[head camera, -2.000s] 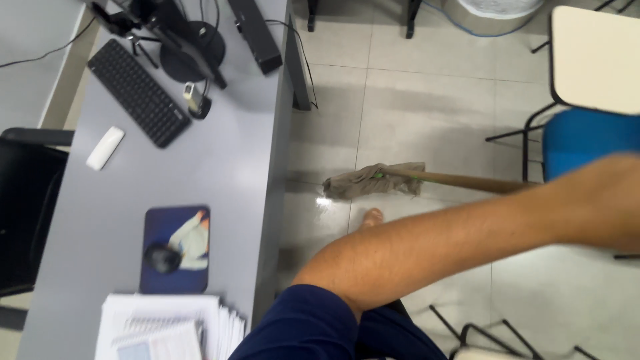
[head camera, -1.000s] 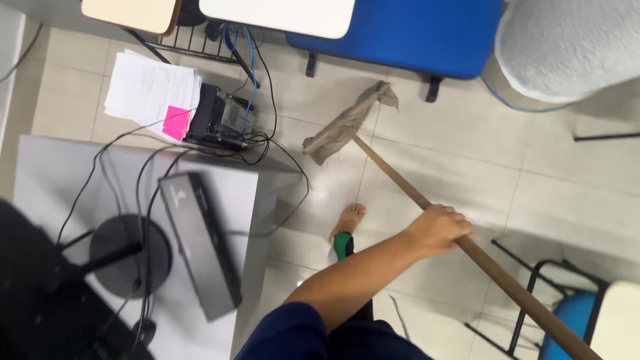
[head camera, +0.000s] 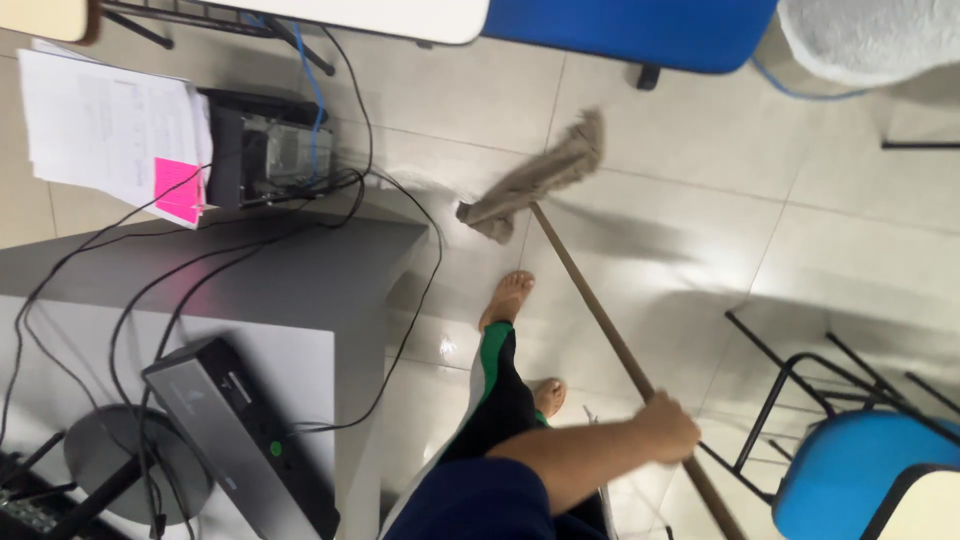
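My left hand (head camera: 667, 427) is closed around the wooden handle (head camera: 600, 315) of a floor mop, at the lower right. The handle slants up and left to a grey-brown mop cloth (head camera: 536, 176), which lies bunched on the tiled floor and is somewhat blurred. Beyond my hand the handle runs out of the frame at the bottom. My right hand is not in view. My bare foot (head camera: 510, 296) stands just below the cloth, and the other foot (head camera: 551, 396) is farther back, near my forearm.
A grey desk (head camera: 300, 277) with cables and a slim device (head camera: 240, 435) stands left. Behind it are a computer case (head camera: 277, 157) and papers (head camera: 112, 120). A blue seat (head camera: 622, 30) and a white-lined bin (head camera: 877, 37) are at the top, a blue chair (head camera: 862, 472) lower right.
The view has swung away from the desk with keyboard and mouse pad. Since one second ago, the second bare foot has come into view; my left hand still holds the handle.
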